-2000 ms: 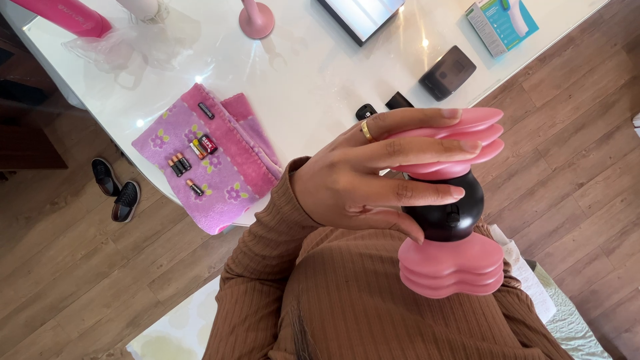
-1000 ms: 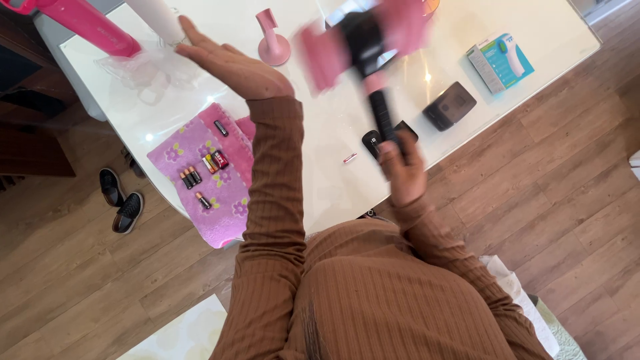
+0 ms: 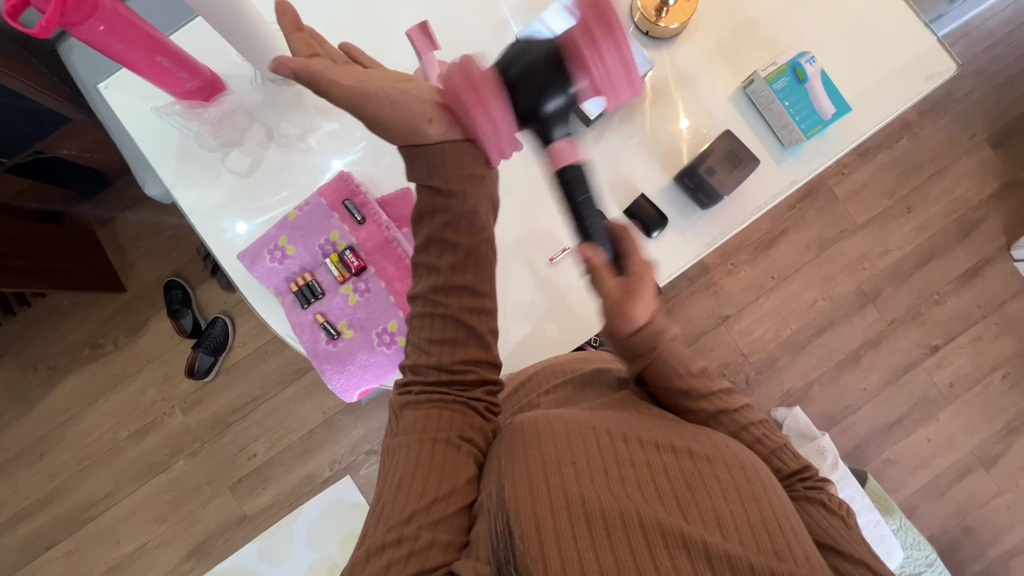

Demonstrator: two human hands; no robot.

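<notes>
My right hand (image 3: 624,280) is closed on the black handle of a blurred handheld device (image 3: 544,88), whose black round middle sits between two pink ribbed ends. The nearer pink end meets or overlaps the wrist of my left hand (image 3: 376,96), which is raised with its fingers apart and holds nothing; actual contact cannot be told. Below the left hand lies a folded purple and pink floral towel (image 3: 360,360) with several batteries (image 3: 308,290) on it. A small red and white battery-like item (image 3: 560,254) rests on the white table (image 3: 536,312) beside the device's handle.
A pink bottle (image 3: 152,52), a white cylinder (image 3: 240,32) and clear plastic (image 3: 216,128) stand or lie upper left. At right are a thermometer box (image 3: 800,100), a dark case (image 3: 716,170), a black cover (image 3: 646,214) and a gold base (image 3: 664,16). Shoes (image 3: 210,348) lie on the floor.
Two seconds ago a hand was on the device's head near my torso. Now the device is held by its handle over the table, and the left arm reaches up, away from my body.
</notes>
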